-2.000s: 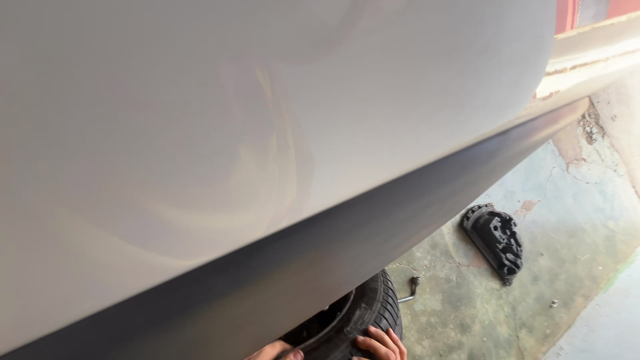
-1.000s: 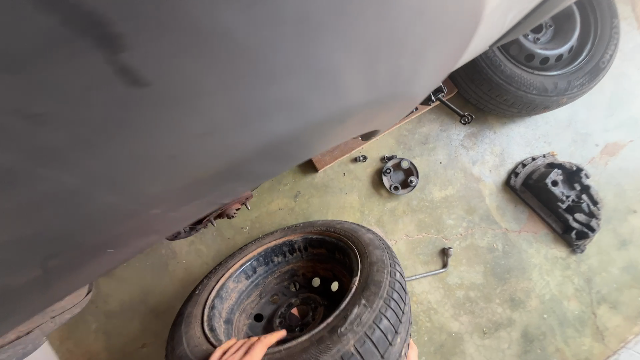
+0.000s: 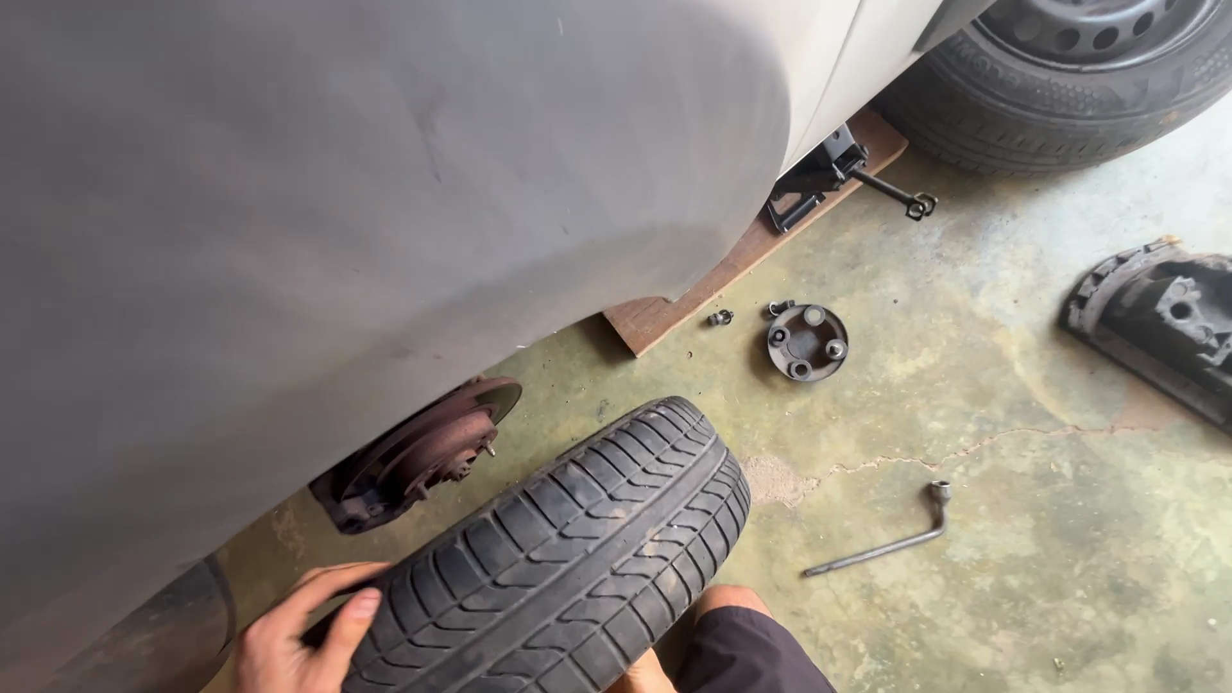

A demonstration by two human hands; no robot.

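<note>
A car tyre point(image 3: 568, 549) stands upright on its tread, beside a rusty brake disc and hub point(image 3: 433, 452) under the car's grey body panel point(image 3: 385, 192). My left hand point(image 3: 308, 626) grips the tyre's near left edge, thumb on the tread. My right hand point(image 3: 645, 676) is at the tyre's lower right, mostly hidden behind it. Wheel studs stick out from the hub, which does not touch the tyre. An L-shaped lug wrench point(image 3: 881, 555) lies on the floor to the right.
A black jack point(image 3: 818, 178) stands on a wooden board point(image 3: 674, 308) under the sill. Near it are a round cap holding several bolts point(image 3: 808, 343) and a loose bolt point(image 3: 720, 318). Another wheel point(image 3: 1088, 96) is upper right, a black moulded part point(image 3: 1165, 318) at the right edge.
The wheel has been tilted up from leaning with its rim showing to standing with its tread toward me. My left hand has moved from the rim to the tyre's left edge.
</note>
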